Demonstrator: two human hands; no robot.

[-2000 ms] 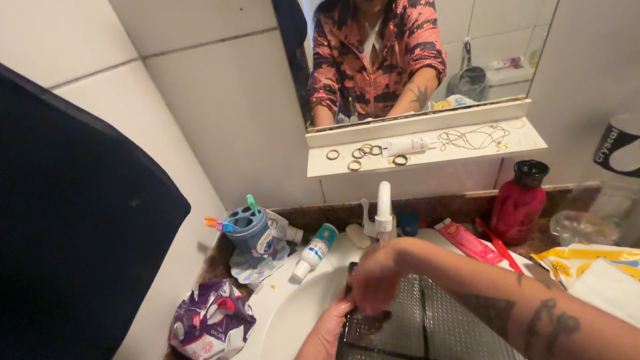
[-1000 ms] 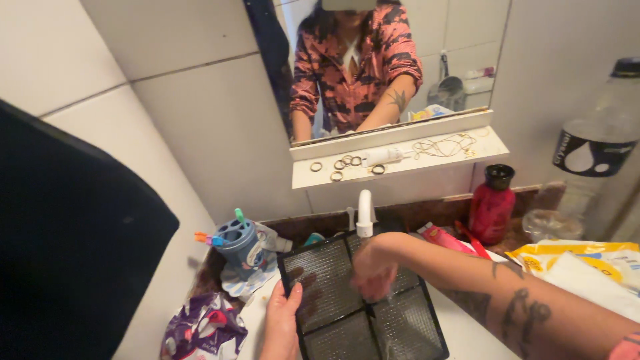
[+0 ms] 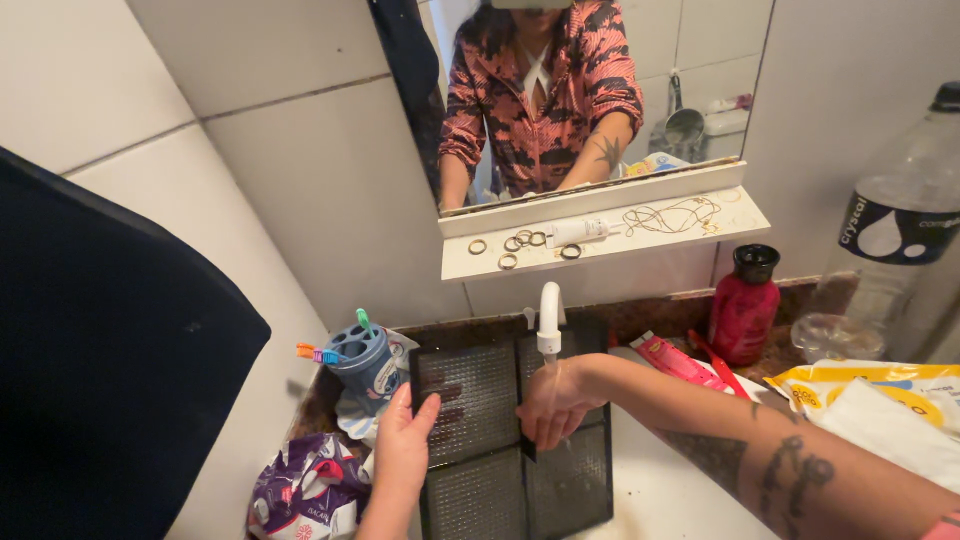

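Note:
A black-framed mesh filter panel [image 3: 480, 487], divided into rectangular sections, stands tilted over the white sink basin [image 3: 660, 480]. My left hand [image 3: 405, 442] grips its left edge, thumb on the front and the other fingers hidden behind. Under the white faucet [image 3: 550, 319], my right hand [image 3: 555, 401] lies against the middle of the panel with its fingers bent downward. Water runs from the spout onto that hand and the mesh. Whether the right fingers hold anything cannot be seen.
Left of the panel are a blue toothbrush holder [image 3: 364, 367] and a purple package [image 3: 307, 487]. At right stand a red bottle [image 3: 745, 307], a pink tube [image 3: 679, 360], a yellow wipes pack [image 3: 892, 382] and a large plastic bottle [image 3: 885, 240]. A shelf [image 3: 480, 266] with rings juts out above.
The panel, low in the basin two seconds ago, has been raised and now shows its mesh face. My left hand has shifted up along its left edge since one second ago.

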